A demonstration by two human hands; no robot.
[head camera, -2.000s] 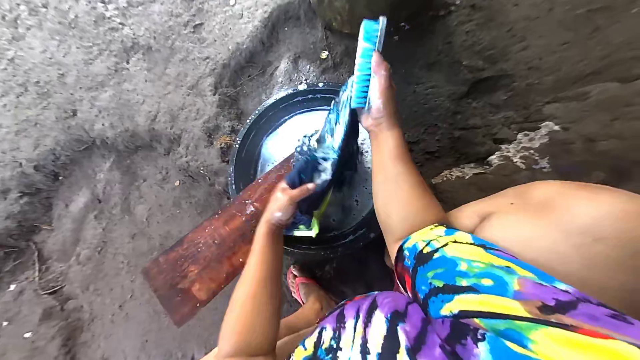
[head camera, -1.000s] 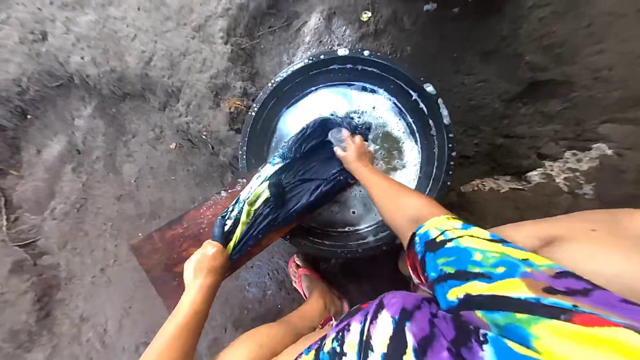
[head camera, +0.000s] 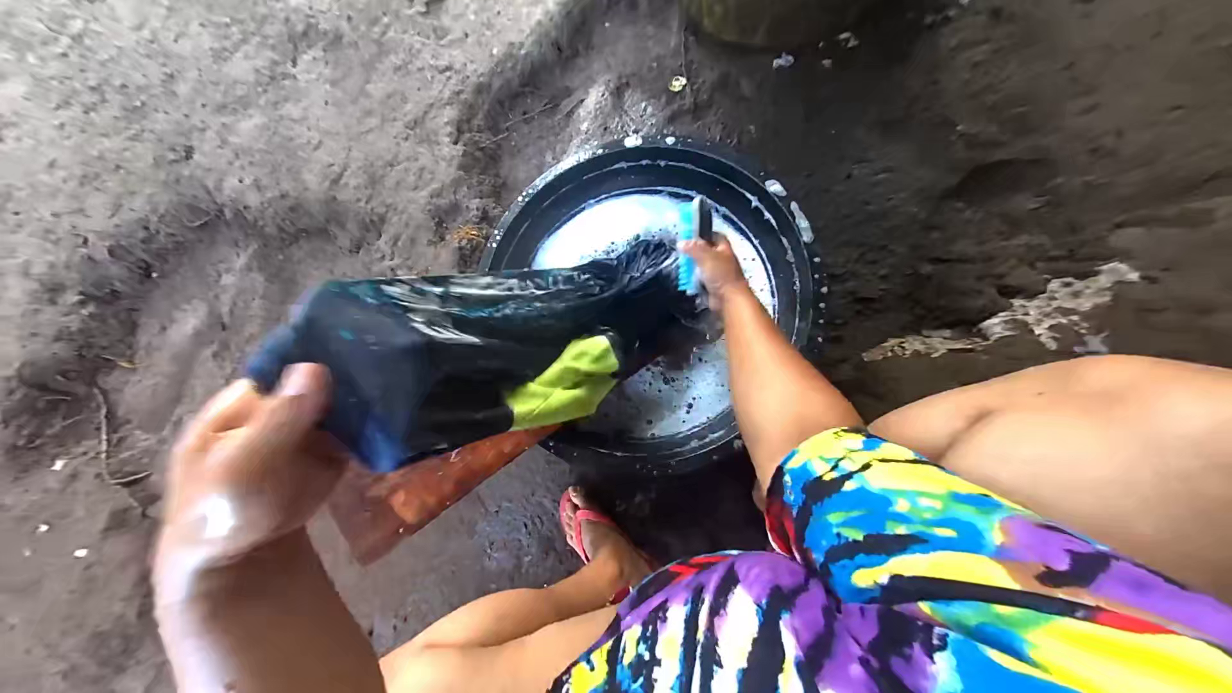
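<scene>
My left hand grips one end of a wet dark garment with a lime-green patch, lifted toward the camera at the left. The garment stretches over a wooden board, and its far end lies bunched in a round black basin of soapy water. My right hand is closed around a scrub brush with blue bristles, over the basin beside the bunched end. The bristles face the cloth; whether they touch it I cannot tell. The garment hides much of the board.
Bare, uneven dirt ground surrounds the basin. My foot in a pink flip-flop stands just below the basin's rim. A rounded, mossy object is partly in view at the top edge. A pale crusty patch marks the ground at the right.
My left hand has raised its end of the garment from the board toward the camera. The cloth, spread on the board a second ago, now stretches from my left hand to the basin.
</scene>
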